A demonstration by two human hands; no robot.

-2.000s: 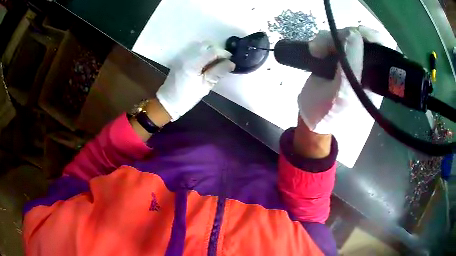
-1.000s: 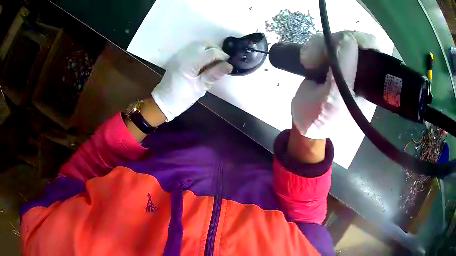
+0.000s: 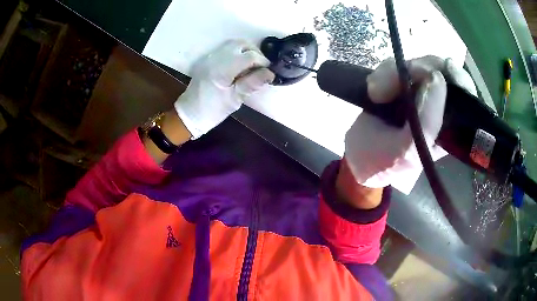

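Note:
My left hand [image 3: 226, 85], in a white glove, holds a black round housing [image 3: 293, 57] by its left edge, over the white sheet. My right hand [image 3: 400, 120], also in a white glove, is shut around a thick black electric screwdriver [image 3: 347, 84]. Its thin bit points left and reaches the lower right part of the housing. Whether the tip touches a screw is too small to tell. My left fingertips partly hide the housing's left side.
Small loose screws [image 3: 352, 34] lie heaped on the white sheet [image 3: 188, 35] behind the tool. A black cable [image 3: 421, 138] hangs across my right hand. A yellow-and-black hand screwdriver [image 3: 507, 77] and a wire heap [image 3: 491, 203] lie at the right. Boxes [image 3: 88, 76] stand lower left.
The electric screwdriver and my right hand have moved a little down and right, and the tool is tilted more. The housing's face is turned more toward the camera. My left hand keeps its hold.

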